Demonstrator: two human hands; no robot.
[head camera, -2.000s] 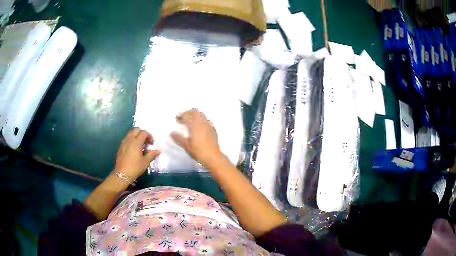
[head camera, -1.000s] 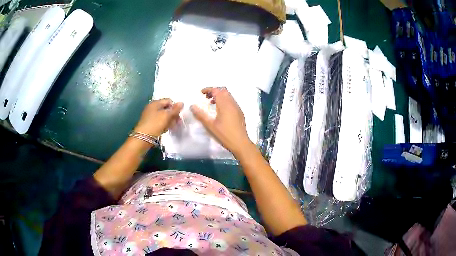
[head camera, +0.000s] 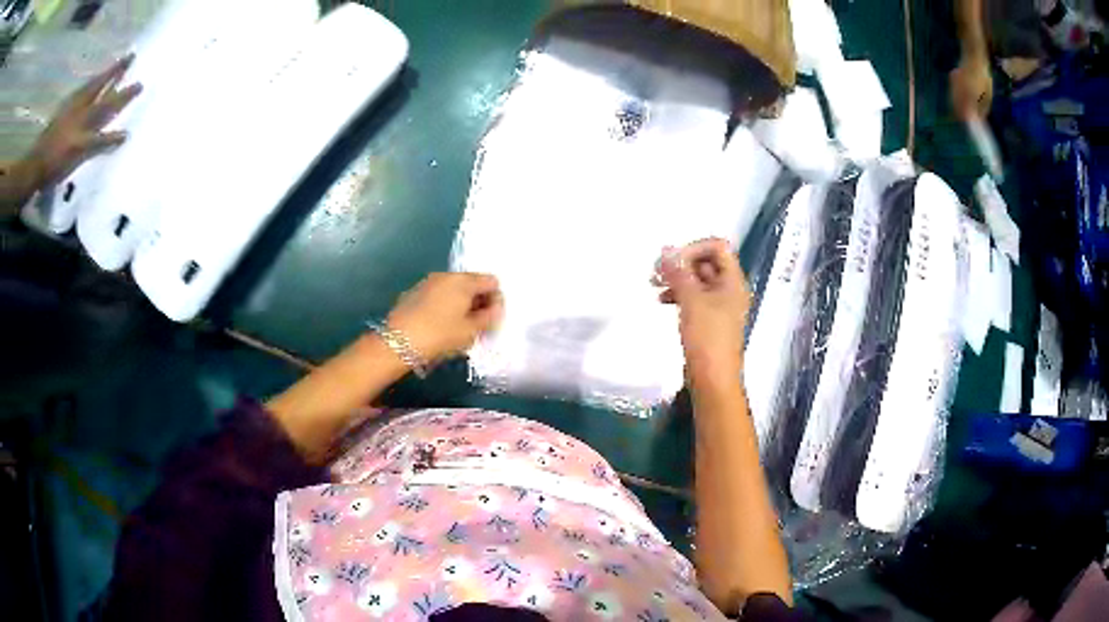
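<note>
A stack of whitish poly bags (head camera: 584, 231) with a small dark printed mark lies in front of me, its far end inside a brown carton (head camera: 693, 27). My left hand (head camera: 450, 318) is at the stack's left edge, its fingers pinched on the top poly bag. My right hand (head camera: 708, 286) is at the right side, thumb and finger pinched on the same bag. A greyish patch shows on the bag surface between the hands. The film in the fingertips is hard to make out in the glare.
Three bagged white units (head camera: 906, 352) lie side by side at the right. Bare white units (head camera: 286, 140) lie at the left, with another person's hand (head camera: 85, 128) on them. Loose white pieces (head camera: 851, 103) lie behind the bagged units. Blue boxes (head camera: 1076, 219) and another person's hand (head camera: 970, 88) are far right.
My hands have moved apart to the two sides of the bag stack. Another person's hand has appeared on the bare units at left, and one at far right. The view has shifted left.
</note>
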